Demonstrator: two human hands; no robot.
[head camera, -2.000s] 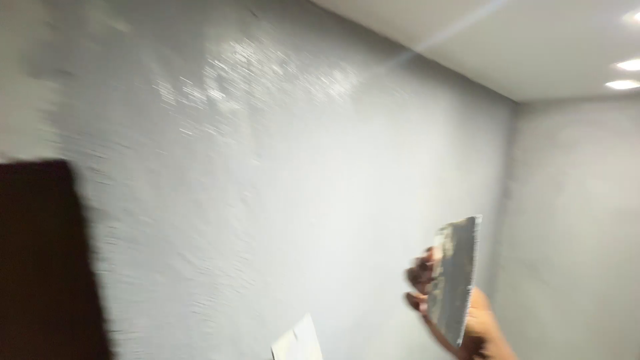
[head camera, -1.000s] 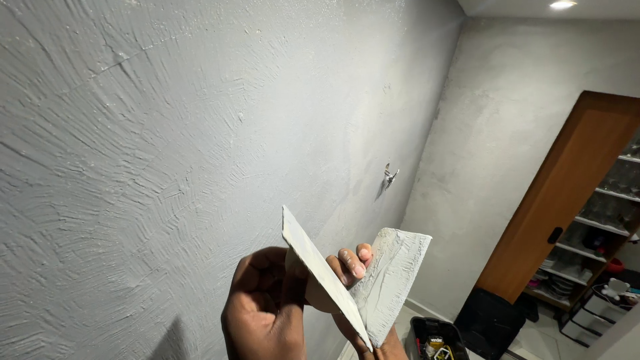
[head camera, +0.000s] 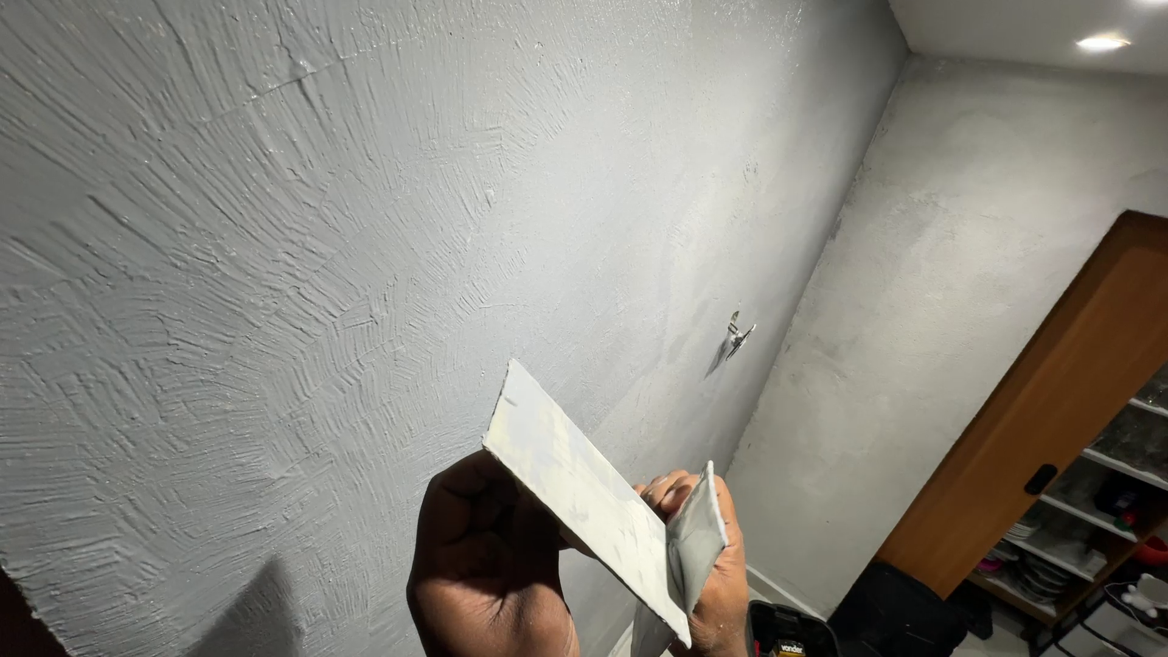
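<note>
My left hand (head camera: 488, 566) grips a flat plastering blade (head camera: 584, 493) from behind, its pale face smeared with wet plaster. In my right hand (head camera: 721, 584) is a second, smaller-looking blade (head camera: 701, 538), also coated and tilted. The two blades meet near their lower ends, low in the view's middle. Beyond them stands the grey plastered wall (head camera: 365, 274), covered with ridged strokes at the left and smoother toward the corner. The handles of both blades are hidden by my fingers.
Wires (head camera: 737, 336) stick out of the wall near the corner. At the right are a sliding wooden door (head camera: 1031, 401) and shelves (head camera: 1086, 534) with dishes. A black bag (head camera: 899, 611) and a black toolbox (head camera: 789, 630) rest on the floor.
The view has swung down and right from the upper wall. My hands, apart at first, have come together. Since one second ago the left blade's broad face has turned into view.
</note>
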